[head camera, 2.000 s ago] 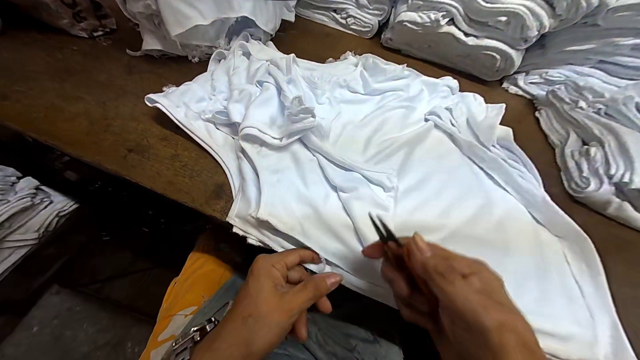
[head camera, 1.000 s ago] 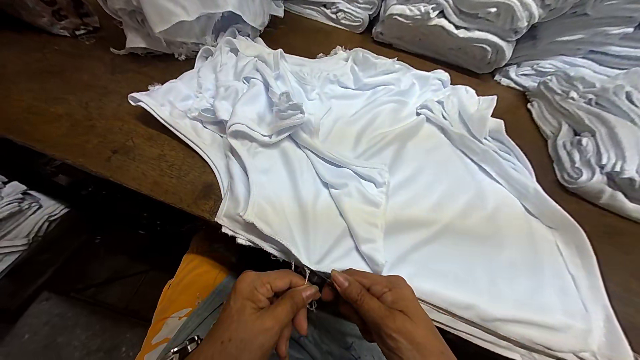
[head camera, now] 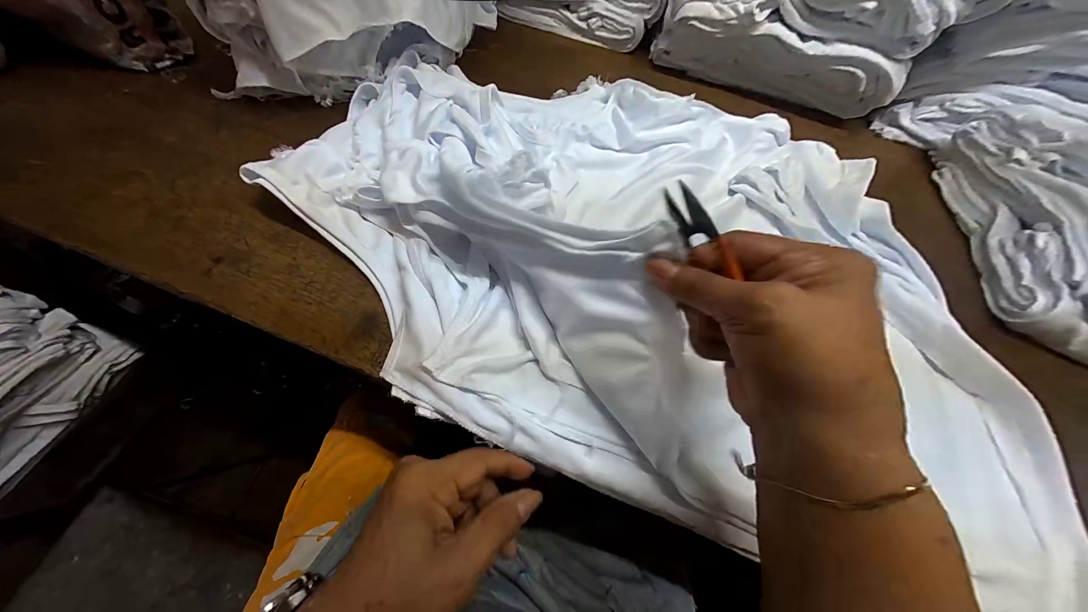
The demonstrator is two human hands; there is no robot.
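Note:
White fabric garments (head camera: 578, 357) lie in a loose, wrinkled pile across the table's front edge. My right hand (head camera: 765, 314) is over the pile and pinches a corner of the top white cloth between thumb and fingers, lifting it. The same hand holds thread snips (head camera: 705, 229) with dark blades and an orange handle, the tips pointing up and away. My left hand (head camera: 459, 510) is below the table's front edge, near the cloth's lower hem, with its thumb and index finger apart and nothing visible between them. Its palm side is partly hidden.
The brown wooden table (head camera: 170, 204) carries folded white cloth stacks (head camera: 782, 59) at the back right and another folded pile (head camera: 1020, 204) at the right. A heap of white cloth (head camera: 340, 42) stands at the back left. More white cloth (head camera: 51, 374) lies lower left, beyond a dark gap.
My hands, together at the hem one second ago, are now apart. The right one has moved up over the pile and taken hold of the top cloth, which is now raised.

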